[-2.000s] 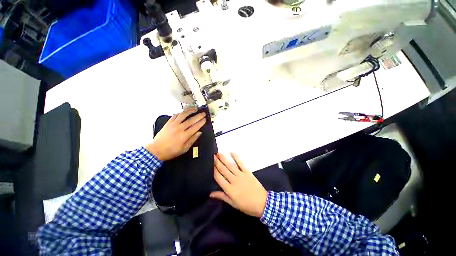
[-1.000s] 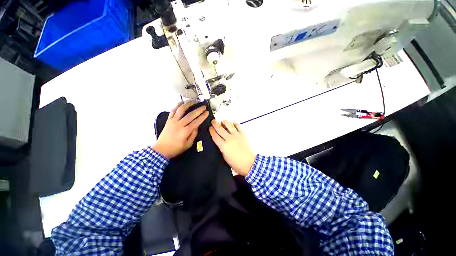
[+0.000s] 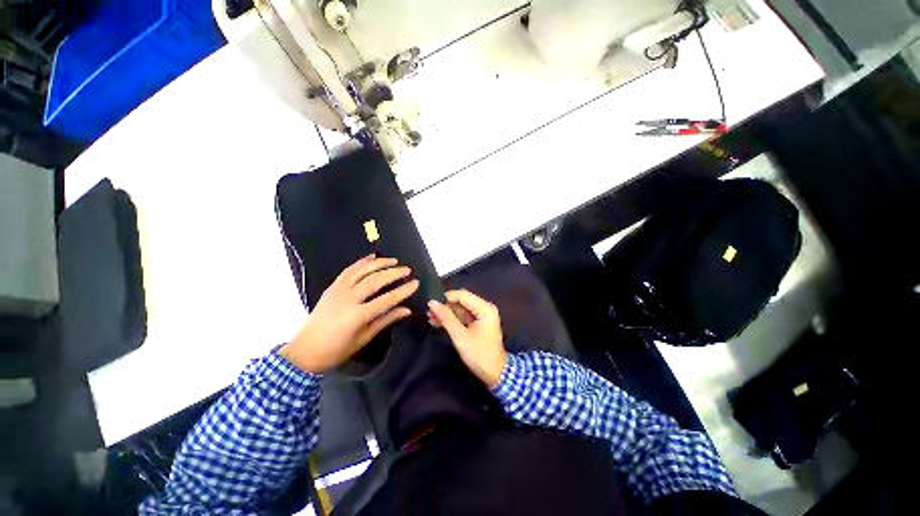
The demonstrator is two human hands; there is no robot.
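A black fabric workpiece (image 3: 338, 217) with a small yellow label (image 3: 371, 231) lies on the white table, its far end at the presser foot and needle (image 3: 378, 141) of the sewing machine. My left hand (image 3: 353, 312) lies on its near part below the label, fingers spread. My right hand (image 3: 472, 328) pinches its near right edge between thumb and fingers. A thin black strip (image 3: 525, 131) runs across the table from the right to the workpiece. The underside of the workpiece is hidden.
Red-handled thread snips (image 3: 681, 128) lie at the table's right. Dark flat panels (image 3: 106, 272) sit at the left edge. A blue crate (image 3: 131, 66) stands at upper left. A black piece with a yellow label (image 3: 706, 262) lies off the table at right, and a smaller one (image 3: 797, 398) below it.
The view has shifted, so the machine appears higher. Both hands have moved from beside the needle to the near end of the workpiece. My right hand now pinches its edge.
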